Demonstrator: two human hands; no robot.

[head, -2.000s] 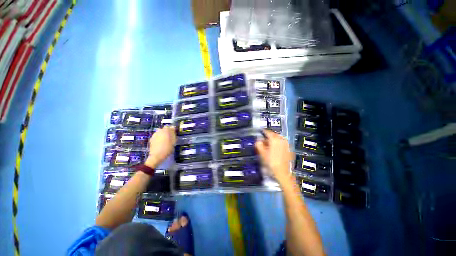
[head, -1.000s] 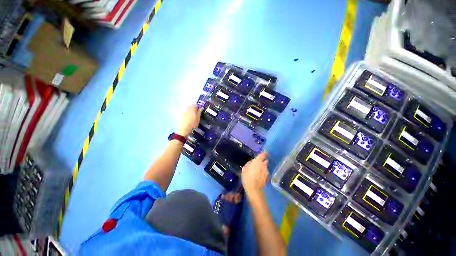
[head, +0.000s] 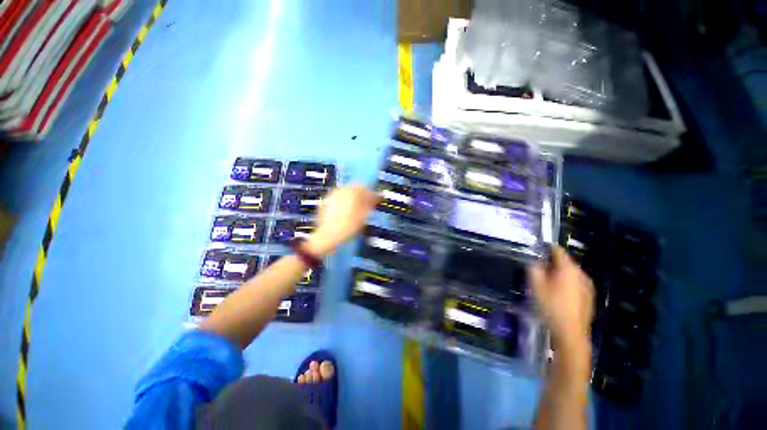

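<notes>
My left hand (head: 343, 217) grips the left edge of a clear blister tray (head: 437, 220) in the air, slightly tilted and blurred. My right hand (head: 565, 290) grips its right edge. The tray holds dark phone parts with white label strips in two columns. One right-column pocket shows a pale lilac piece (head: 494, 221); the pocket below it looks dark. Another filled tray (head: 271, 233) lies on the floor to the left, partly under my left forearm. The edge of a further tray shows behind the held one at its upper right.
A shadowed tray stack (head: 626, 311) is at the right. White foam boxes (head: 555, 126) with empty clear trays (head: 547, 55) on top stand at the upper right. Red-and-white stacks (head: 50, 67) are at the upper left. My sandalled foot (head: 318, 386) is below.
Both hands have lifted the tray with the lilac piece off the left floor pile and carried it right. A filled tray beneath is now uncovered. The camera view has turned.
</notes>
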